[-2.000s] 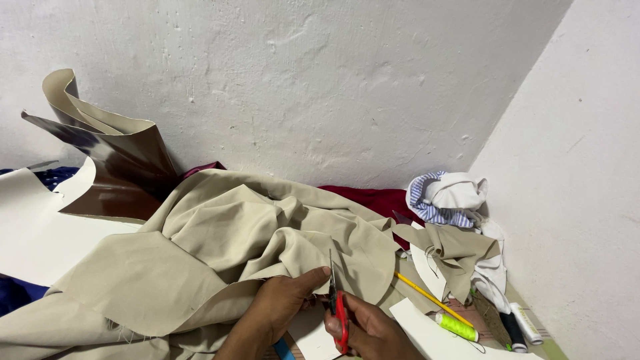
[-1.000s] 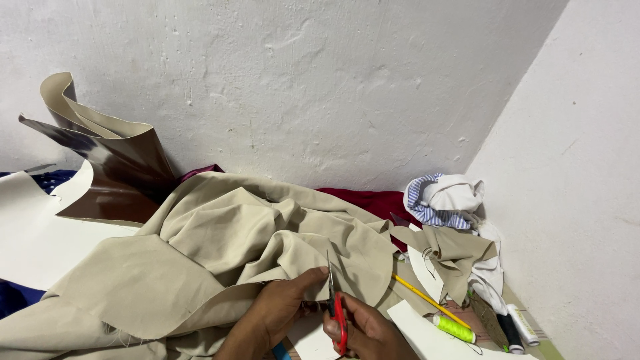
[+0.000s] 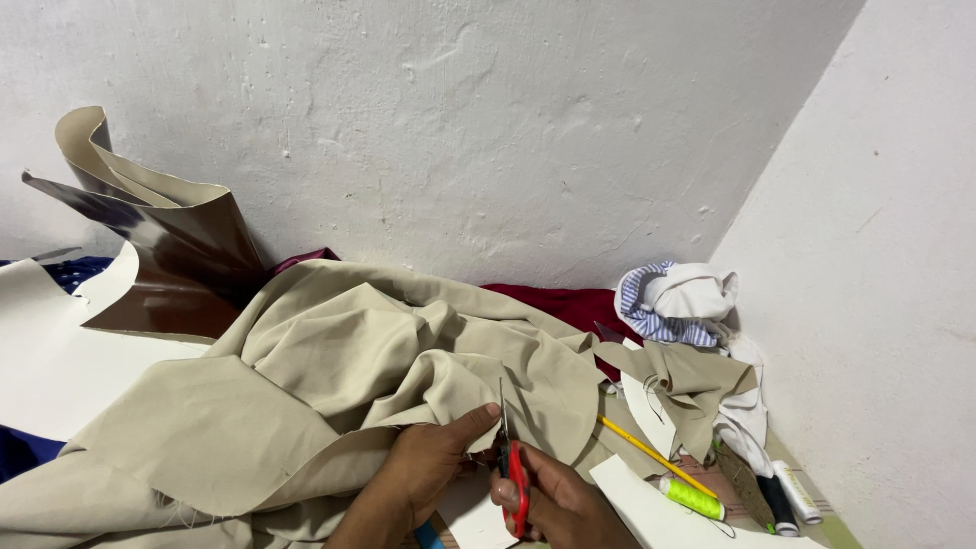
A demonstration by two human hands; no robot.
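Observation:
A large piece of beige fabric (image 3: 351,343) lies in folds across the middle and left. My left hand (image 3: 431,465) pinches its edge between thumb and fingers at the lower middle. My right hand (image 3: 553,496) grips red-handled scissors (image 3: 518,488), whose blades point up and stand at the fabric edge beside my left thumb. How far the blades are apart I cannot tell. Part of the fabric edge is hidden behind my left fingers.
Right of my hands lie a yellow pencil (image 3: 656,454), a neon-yellow thread spool (image 3: 692,499), a black spool (image 3: 776,505), a white spool (image 3: 797,492) and beige scraps (image 3: 694,381). A folded brown glossy sheet (image 3: 183,259) stands at left by white paper (image 3: 69,366).

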